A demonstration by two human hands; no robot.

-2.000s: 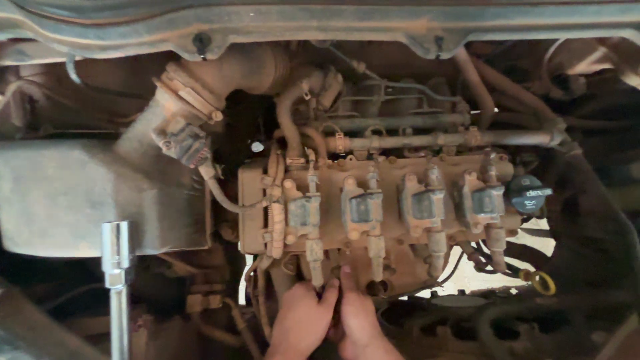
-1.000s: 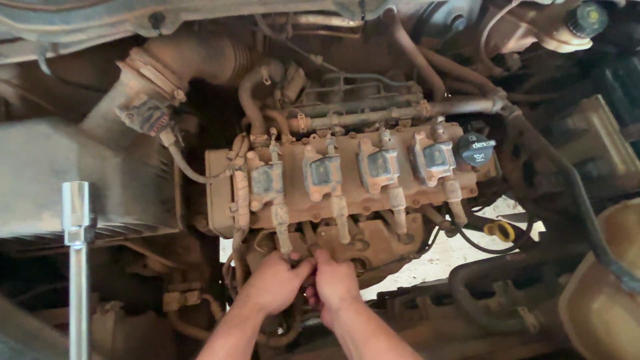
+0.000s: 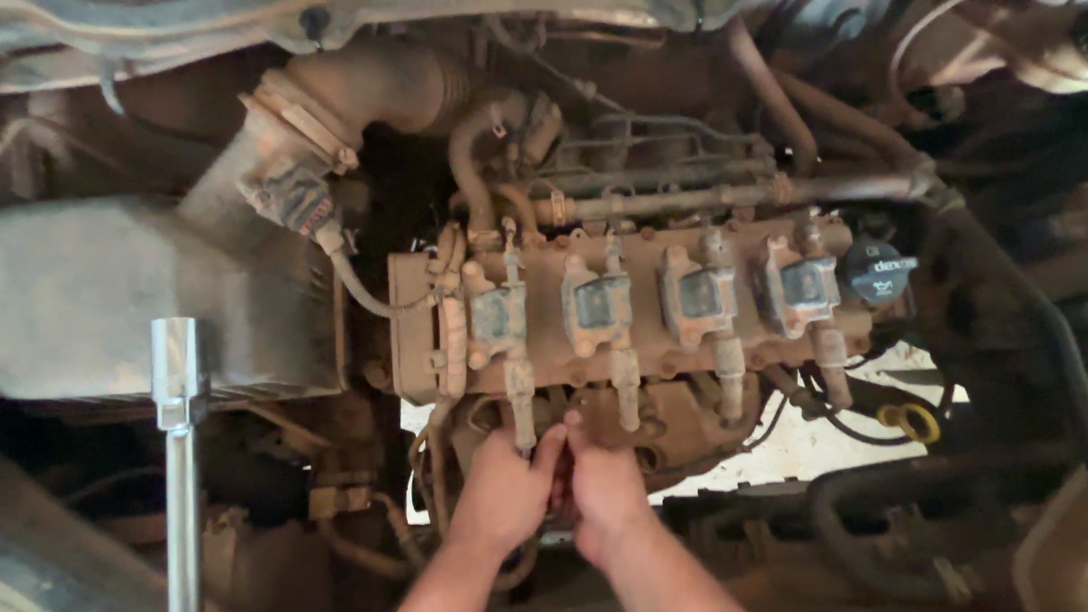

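My left hand [image 3: 506,480] and my right hand [image 3: 603,484] meet low at the front of a dusty engine, thumbs close together. Both are at the exhaust side below the valve cover [image 3: 544,361]; what their fingers grip is hidden. My left hand is right by the lower end of the leftmost spark plug boot [image 3: 520,399]. Another plug boot [image 3: 627,399] hangs just up and right of my right hand. Several ignition coils, such as this left one [image 3: 497,314], sit in a row on the cover.
A chrome socket on an extension [image 3: 176,374] stands upright in the left foreground, before the air filter housing [image 3: 102,289]. A black oil filler cap [image 3: 880,270] is at the cover's right end. A yellow dipstick ring [image 3: 909,422] lies lower right. Radiator hoses [image 3: 850,527] run along the front.
The view has shifted between frames. Both hands stay together at the same part of the engine; no other plain change shows.
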